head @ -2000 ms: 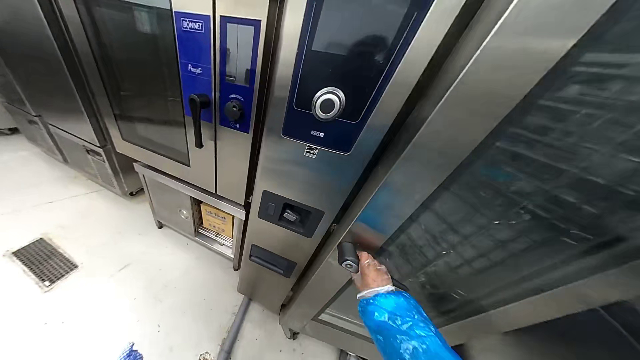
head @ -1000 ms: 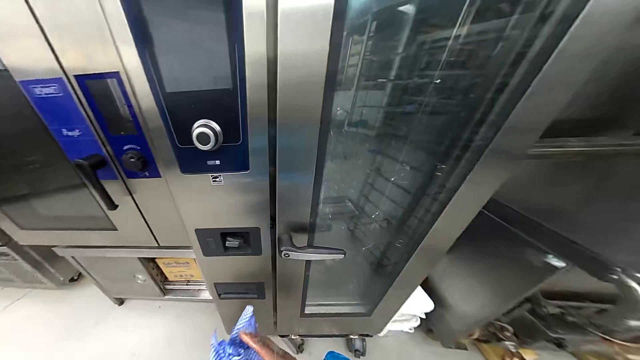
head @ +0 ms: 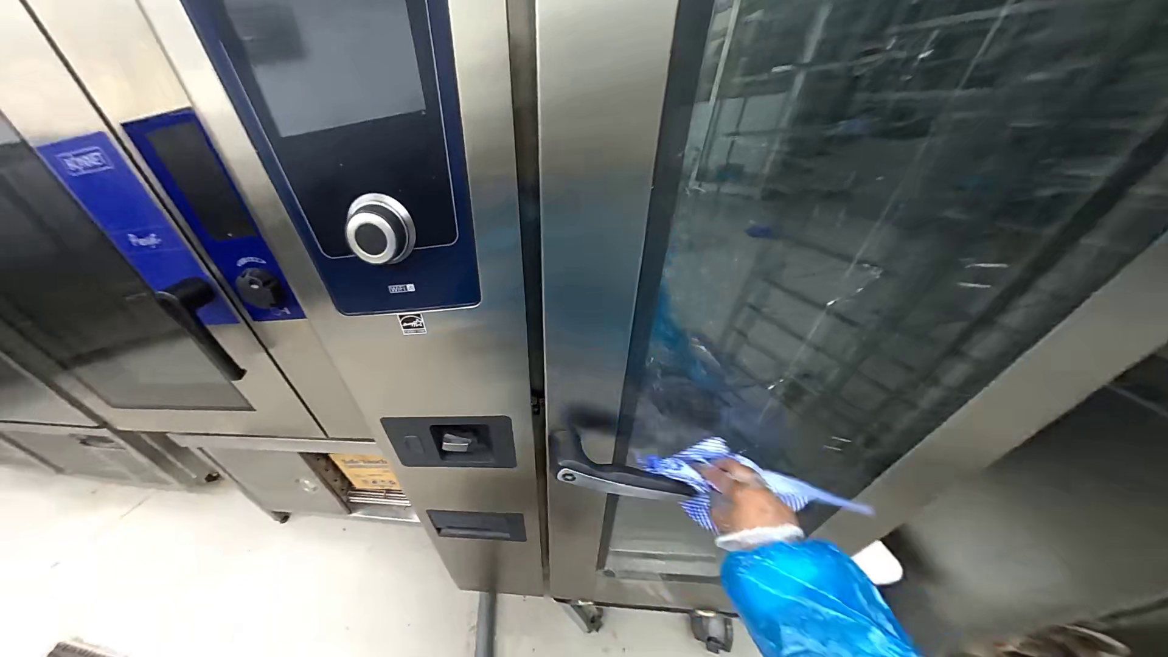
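Observation:
A blue-and-white patterned cloth [head: 698,461] is gripped in my right hand [head: 744,497], whose arm wears a blue plastic sleeve. The cloth lies against the free end of the dark and metal door handle [head: 620,479] of a tall steel combi oven. Behind the hand is the oven's glass door [head: 803,274], with racks and reflections showing in it. To the left stands the oven's control panel [head: 365,146] with a round silver knob [head: 380,229]. My left hand is out of view.
A second oven with a black door handle [head: 201,328] stands at the left, above a steel stand holding a yellow box [head: 365,472]. Casters [head: 712,630] sit under the tall oven. A grey pipe [head: 485,625] runs along the pale floor. Steel equipment stands at the right.
The cloth and a hand, low in front of the oven one second ago, are now up at the door handle. The handle stuck out sideways then too. The view has shifted closer to the oven.

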